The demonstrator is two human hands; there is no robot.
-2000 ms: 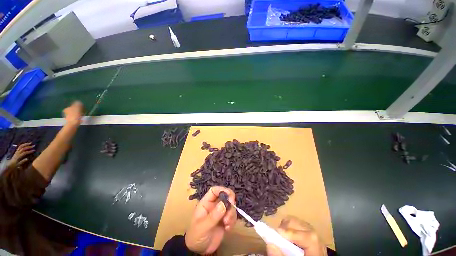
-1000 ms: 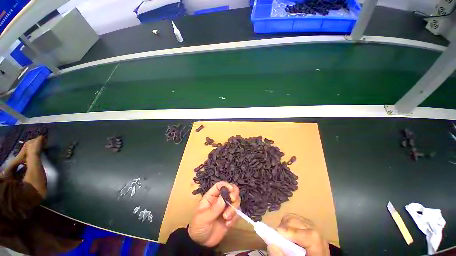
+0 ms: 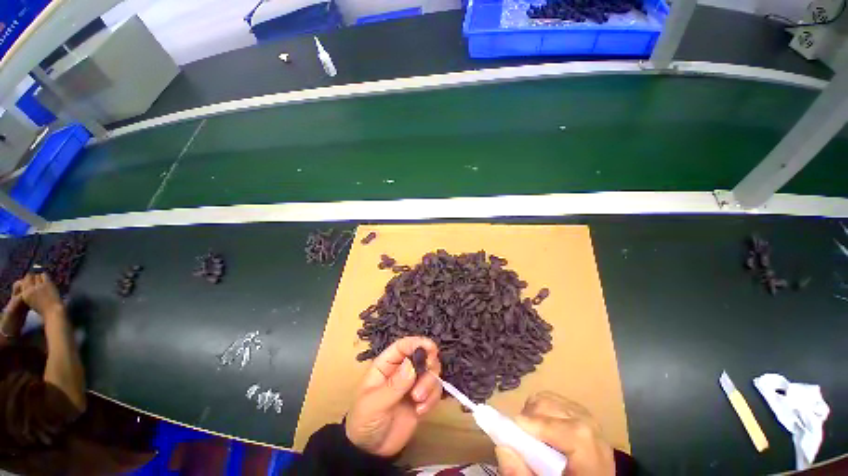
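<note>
My left hand (image 3: pixel 390 400), bare, holds a small dark moulded part (image 3: pixel 419 361) between thumb and fingers at the near edge of the heap. My right hand (image 3: pixel 560 434) is closed around a white needle-tip bottle (image 3: pixel 517 441). The bottle's thin tip points up and left and ends at or very near the part; whether it touches is too small to tell. A large heap of dark parts (image 3: pixel 456 316) lies on a tan cardboard sheet (image 3: pixel 595 372), just beyond both hands.
A yellow strip with a pale tip (image 3: pixel 744 412) and a crumpled white cloth (image 3: pixel 795 414) lie right. Small dark clusters and silver slivers (image 3: pixel 244 350) lie left. Beyond are the green belt (image 3: pixel 418 139) and a blue bin (image 3: pixel 567 42). A co-worker's hands (image 3: pixel 39 293) are far left.
The co-worker's arm, earlier stretched toward the belt, is back at the dark parts far left. The view has shifted slightly. My hands keep nearly the same hold on part and bottle.
</note>
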